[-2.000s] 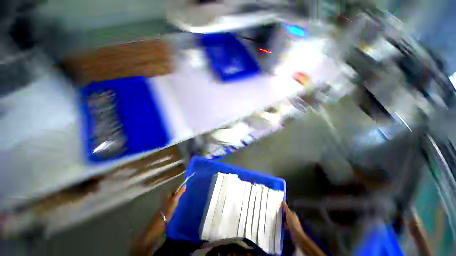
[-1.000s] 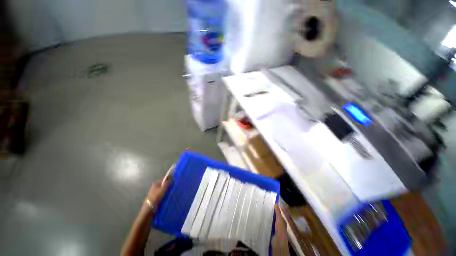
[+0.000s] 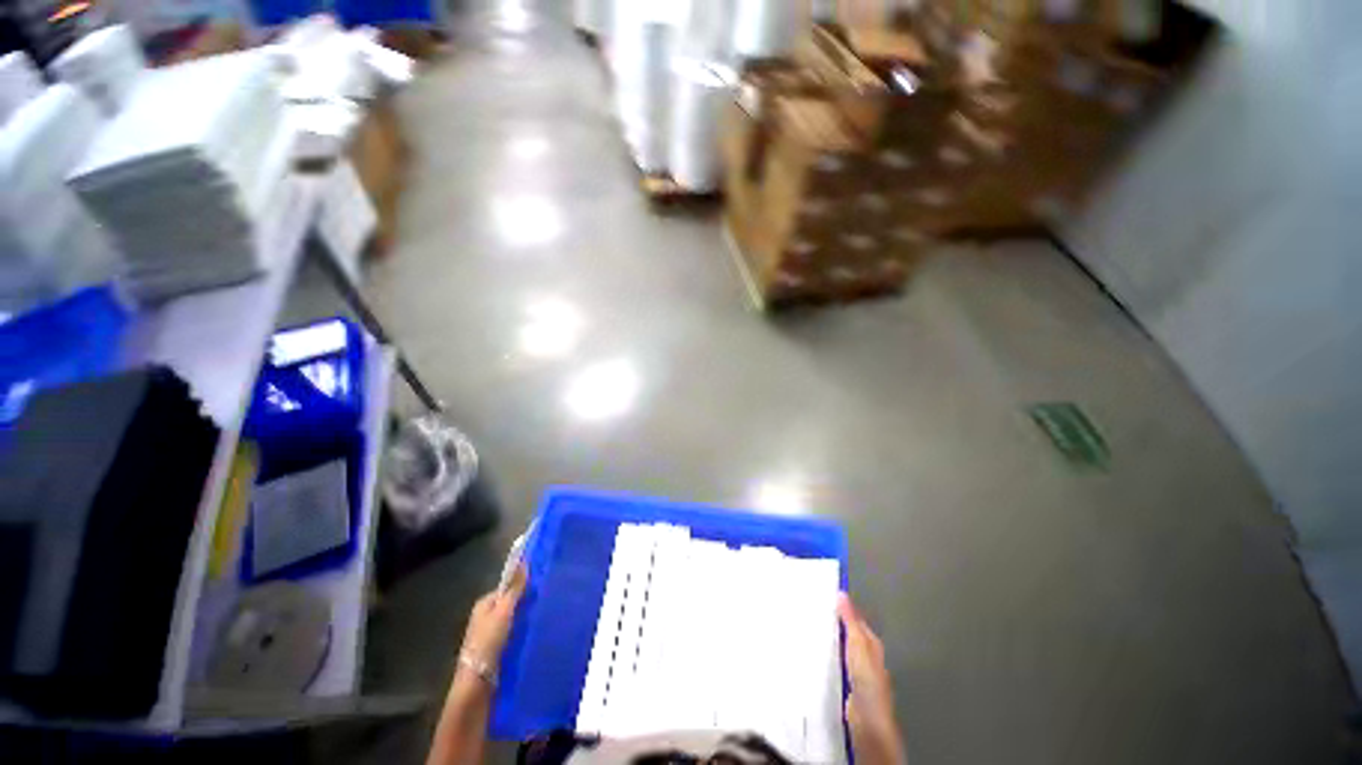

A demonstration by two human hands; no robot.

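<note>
A blue plastic tray (image 3: 556, 605) is held level in front of my body at the bottom centre. White strips (image 3: 725, 635) lie side by side in it and fill its middle and right; the tray's left part is bare. My left hand (image 3: 490, 628) grips the tray's left side, with a thin whitish piece showing at the fingers and a band on the wrist. My right hand (image 3: 866, 673) grips the right side. The tray's near edge is hidden by something dark and white at the bottom rim.
A white table (image 3: 224, 336) on the left bears white sheet stacks (image 3: 187, 165) and black stacks (image 3: 112, 523). Blue bins (image 3: 306, 404), a reel (image 3: 272, 640) and a bagged bin (image 3: 433, 486) stand beside it. Ahead are cardboard boxes (image 3: 837, 209) and white rolls (image 3: 668, 112); a wall is right.
The view has swung from the white table and water dispenser to an aisle with boxes and rolls. Both hands still hold the tray of strips.
</note>
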